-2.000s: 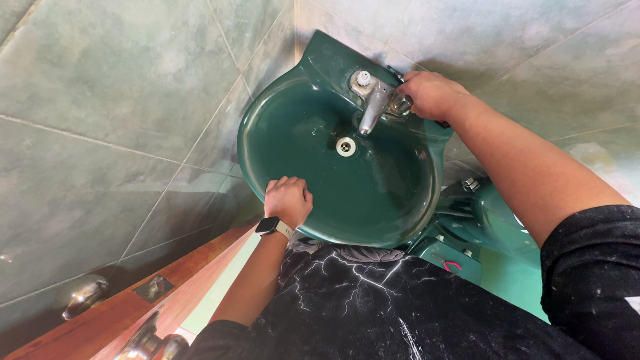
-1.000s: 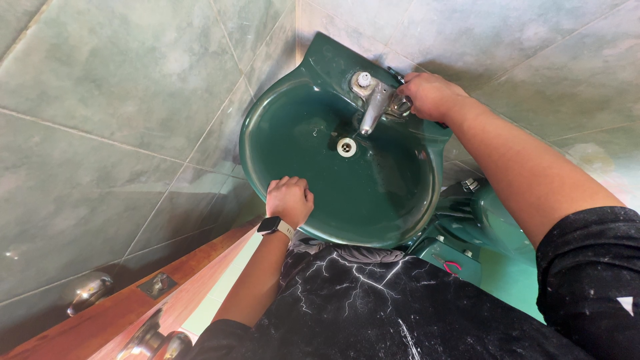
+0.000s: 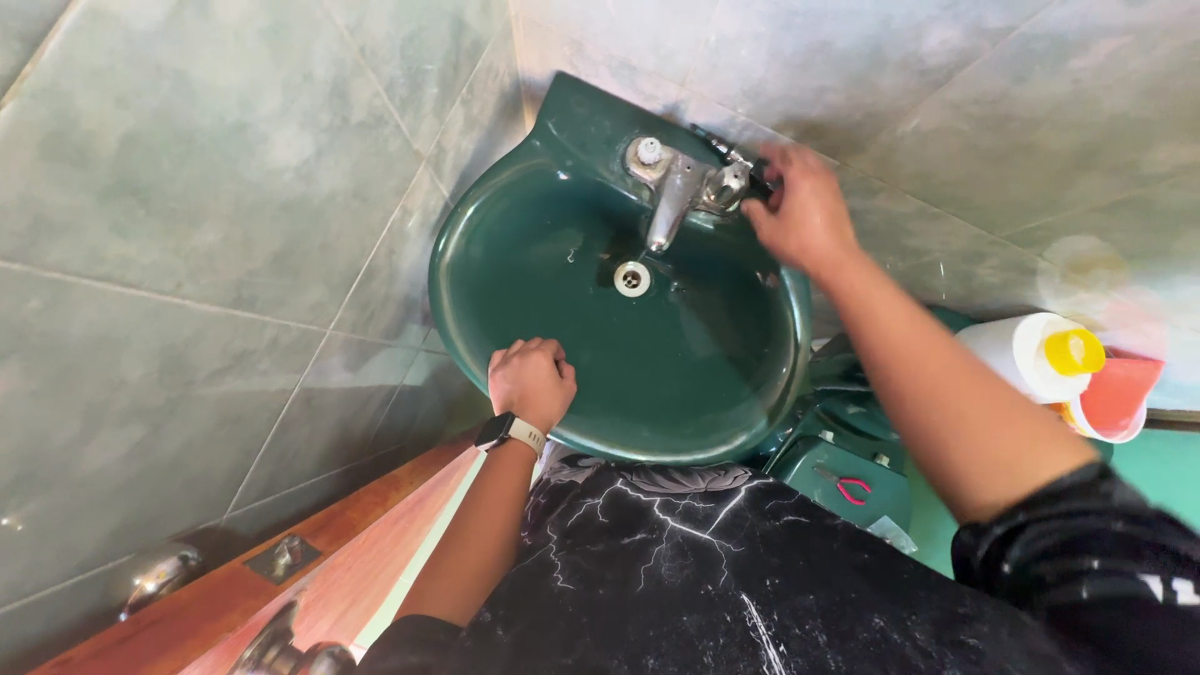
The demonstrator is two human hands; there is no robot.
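Note:
A green washbasin point(image 3: 675, 375) with a round white drain point(image 3: 632, 278) fills the middle of the view. On its back ledge sits a chrome faucet point(image 3: 673, 202); its left side bears a bare white stem point(image 3: 649, 151), its right side a metal knob point(image 3: 727, 186). My right hand point(image 3: 799, 206), slightly blurred, is beside that right knob, fingers bent near a dark tool point(image 3: 761, 178) lying behind the faucet; whether it grips the tool cannot be told. My left hand point(image 3: 532, 380), fingers curled, rests on the basin's front left rim, with a watch point(image 3: 509, 431) on the wrist.
Tiled walls point(image 3: 187, 206) meet behind the basin. To the right stand a white bottle with a yellow cap point(image 3: 1074, 352) and a red container point(image 3: 1120, 394). Pink-handled pliers point(image 3: 849, 489) lie on a green toilet lid point(image 3: 816, 469). A wooden door point(image 3: 347, 581) with a metal knob is at lower left.
My right hand was at the faucet's right knob; it has shifted slightly right, off the knob. My left hand stays on the rim.

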